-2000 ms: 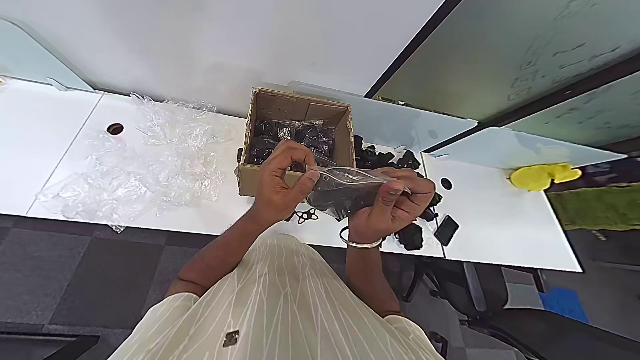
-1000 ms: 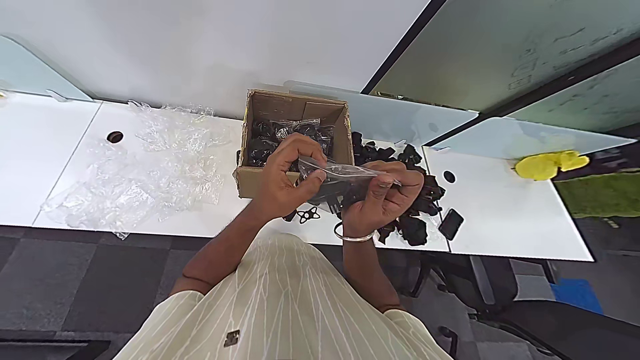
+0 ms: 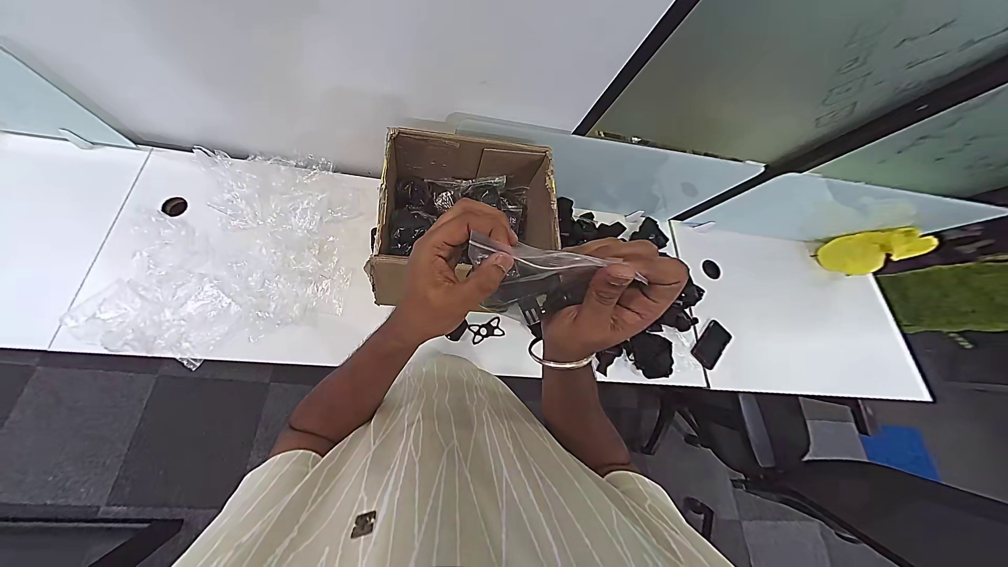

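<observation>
A clear plastic zip bag (image 3: 543, 266) with dark contents is stretched between my two hands, in front of an open cardboard box. My left hand (image 3: 459, 268) pinches the bag's left end at its top edge. At the other end, my right hand (image 3: 618, 298) grips it, with a metal bangle (image 3: 561, 363) on the wrist. The cardboard box (image 3: 390, 281) holds several dark items in clear bags. A small black star-shaped piece (image 3: 487, 331) lies on the white desk just below the bag. What exactly is inside the held bag cannot be told.
Crumpled clear plastic bags (image 3: 252, 260) spread over the desk's left part. Black items (image 3: 652, 354) are heaped right of the box, beside a dark phone-like object (image 3: 711, 344). A yellow cloth-like thing (image 3: 874, 250) lies far right. A black chair (image 3: 890, 504) stands at lower right.
Both hands keep hold of the bag by its top. They have shifted only slightly.
</observation>
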